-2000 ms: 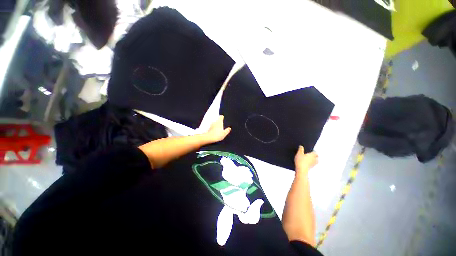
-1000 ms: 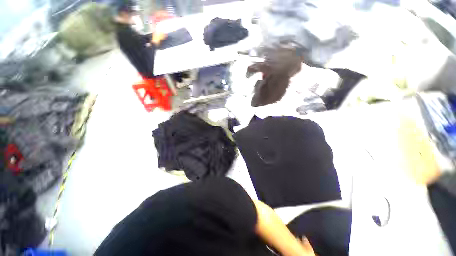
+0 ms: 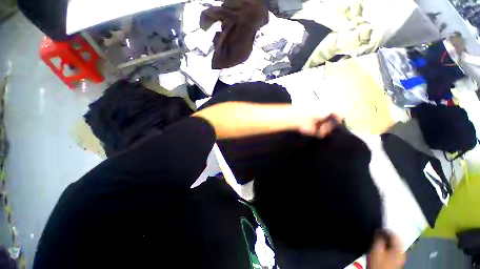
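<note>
A large black fabric panel (image 3: 321, 194) is spread and lifted in front of me over the white table (image 3: 392, 184). My left hand (image 3: 322, 126) pinches its far edge, with the arm stretched across a second black panel or stack (image 3: 247, 152). My right hand (image 3: 387, 253) grips its near right edge, low in the picture and partly cut off by the bottom. No oval mark shows on the held panel. The template cannot be made out.
A crumpled black bundle (image 3: 131, 118) lies on brown card at the left, with a red stool (image 3: 71, 60) beyond. Brown paper (image 3: 363, 89) is at the far side. At the right are a black piece with white print (image 3: 416, 173), yellow cloth (image 3: 458, 205) and a dark bundle (image 3: 445, 128).
The view has swung left and back. The panel that lay flat with an oval mark two seconds ago is no longer seen that way; a black panel is now raised between both hands.
</note>
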